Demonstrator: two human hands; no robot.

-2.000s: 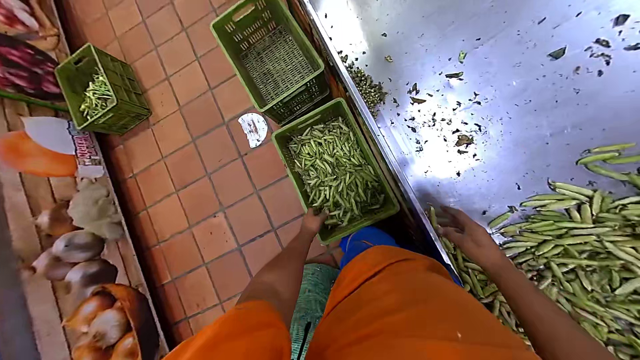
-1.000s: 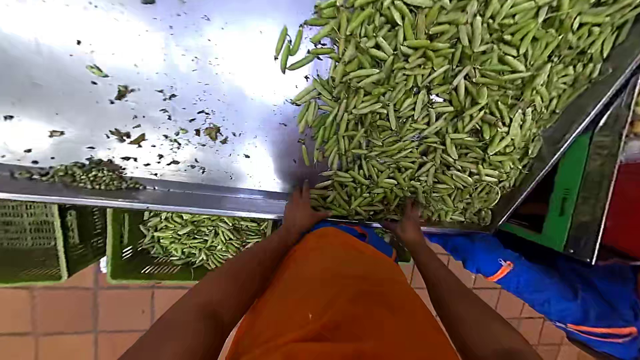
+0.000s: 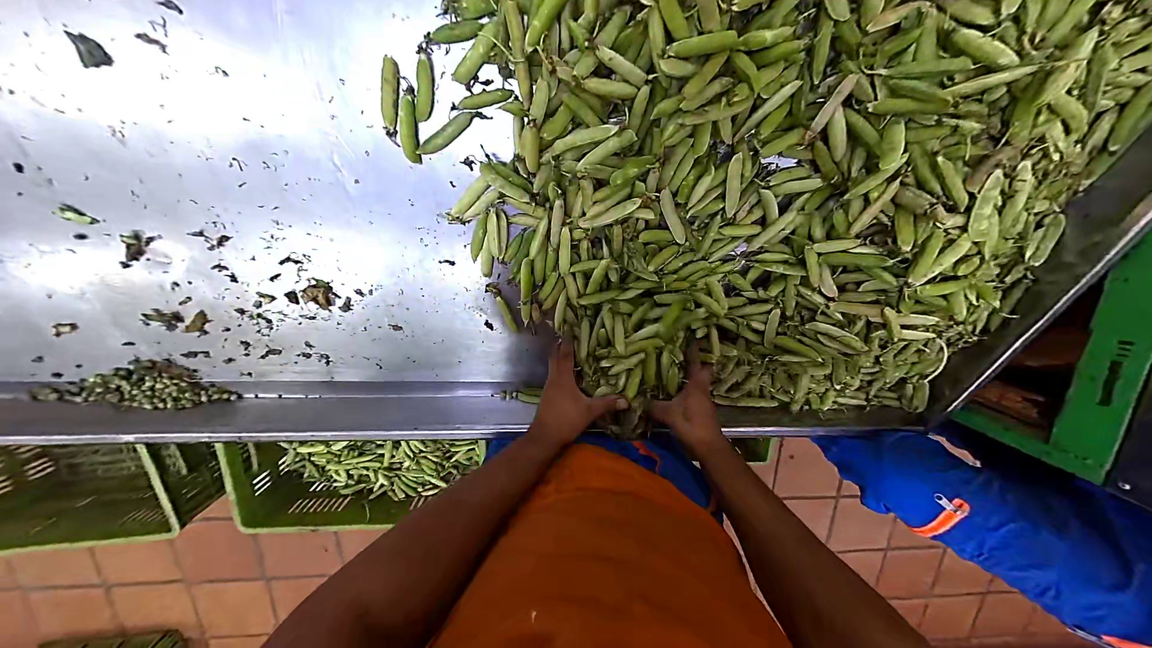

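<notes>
A wide heap of green pea pods (image 3: 765, 216) covers the right part of a metal table (image 3: 360, 270). My left hand (image 3: 569, 396) lies at the near rim, at the heap's left border, with its fingers pointing away from me and spread from the thumb. Opposite it, my right hand (image 3: 693, 405) rests among the pods with its thumb towards the left one. A small bunch of pods lies between the two palms, touched on both sides but not closed in by the fingers. Four-sided green plastic crate (image 3: 315, 517) with pods stands below the table edge.
Dark leaf scraps (image 3: 315, 292) are scattered over the metal. A small pile of shelled peas or debris (image 3: 148, 385) lies by the near rim. Another green crate (image 3: 85, 535) stands below left. Blue cloth (image 3: 1017, 531) and a green frame (image 3: 1111, 360) are at the right.
Two seconds ago my left hand was at the crate of pods; now both hands are on the table's pods, closer together than a second ago. The view has turned towards the table.
</notes>
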